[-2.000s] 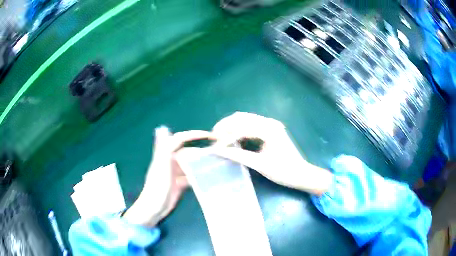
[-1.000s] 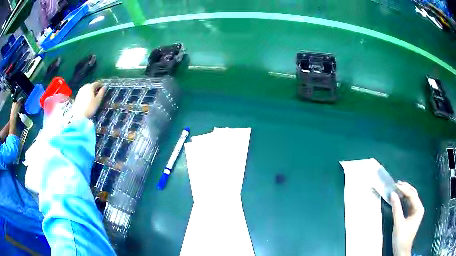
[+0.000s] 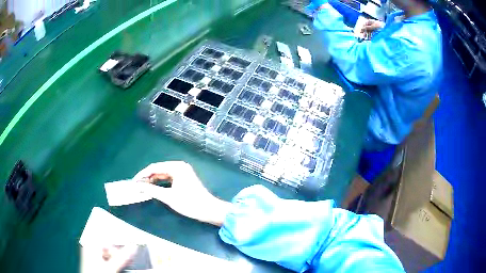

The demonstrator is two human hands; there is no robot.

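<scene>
My right hand [image 3: 178, 186] pinches a small white rectangular piece [image 3: 123, 193] at its right end, above the green bench. My left hand [image 3: 118, 258], washed out by glare, is low at the left. Its fingertips hold a small grey rectangular piece [image 3: 142, 257], possibly a display module, over the long white strip sheet [image 3: 186, 258]. The strip runs along the bottom edge and is partly cut off. A blister tray stack [image 3: 221, 136] with dark displays in its pockets stands beyond my right hand; a few pockets look solid black.
Black device housings lie at the back left [image 3: 128, 69] and far left [image 3: 22, 186]. Two small white pieces [image 3: 294, 54] lie beyond the trays. A coworker in a blue smock [image 3: 394, 69] is at the upper right. An open brown cardboard box [image 3: 418, 213] stands at the right.
The view has swung right. My left hand has left the tray stack on the left and is now over the strip. My right hand holds the white piece clear of the strip.
</scene>
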